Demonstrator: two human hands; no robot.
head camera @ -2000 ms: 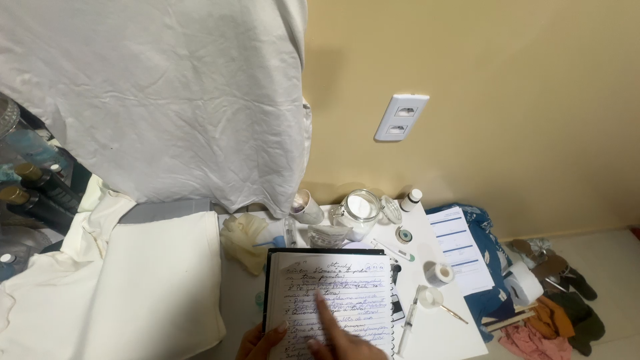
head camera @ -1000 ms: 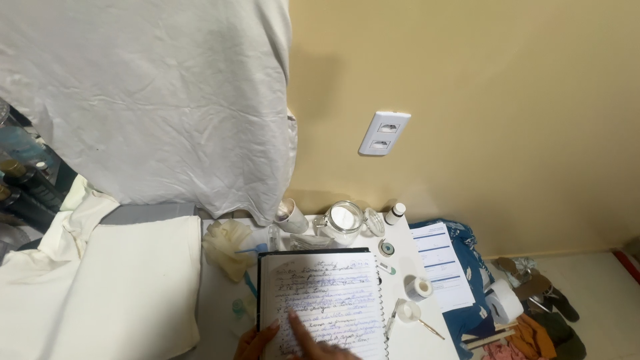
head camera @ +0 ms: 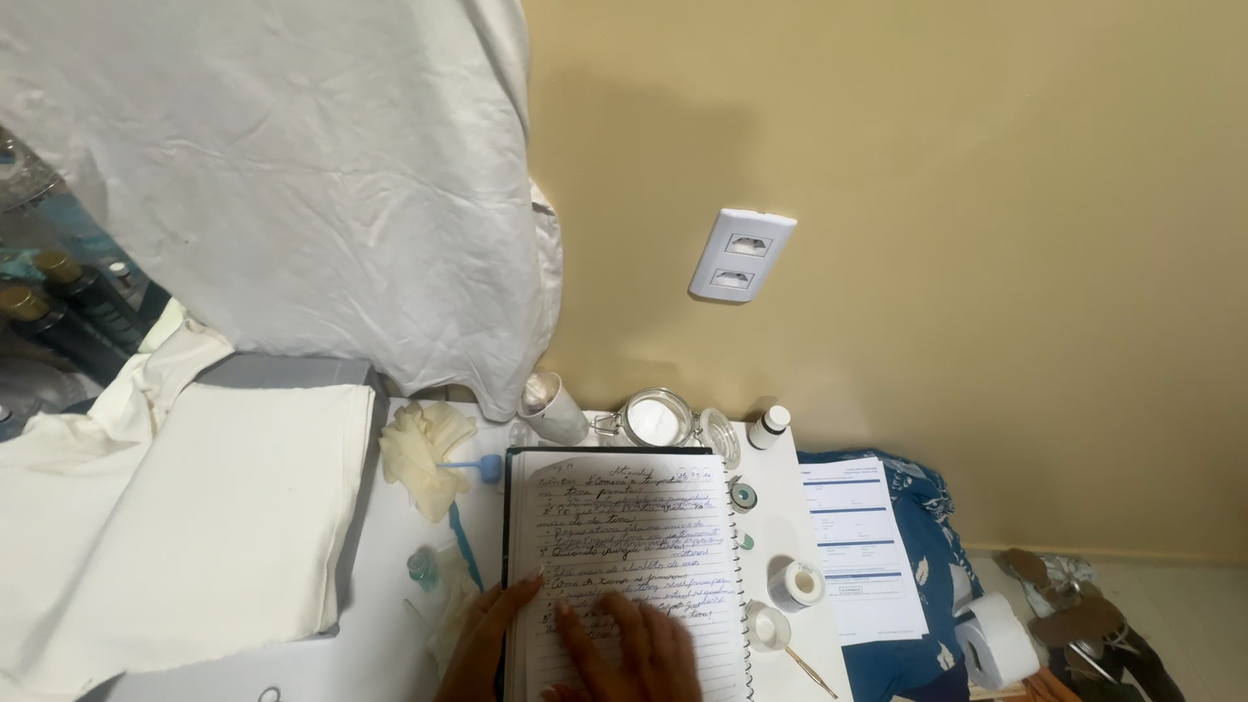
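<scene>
A spiral-bound notebook (head camera: 624,546) with a dark cover lies open at a page of handwriting. My left hand (head camera: 487,634) grips its left edge, the thumb resting on the page margin. My right hand (head camera: 624,648) lies over the lower part of the page, fingers spread, one fingertip near the handwritten lines; it holds nothing. Left of the notebook are a crumpled pale latex glove (head camera: 426,453) and a small blue tool (head camera: 486,468). Behind it stand a cup (head camera: 554,409), an open glass clip-top jar (head camera: 655,419) with white contents, and a small white bottle (head camera: 770,427).
A roll of tape (head camera: 798,585), a small clear cup (head camera: 768,627) and a thin stick (head camera: 804,668) lie right of the notebook. Printed papers (head camera: 863,556) rest on blue fabric. Folded cream cloth (head camera: 253,526) is at left, dark bottles (head camera: 73,322) behind it. Sandals (head camera: 1082,624) lie on the floor.
My right hand has gone from pointing with one finger to lying with several fingers spread over the lower page. My left hand stays at the notebook's left edge.
</scene>
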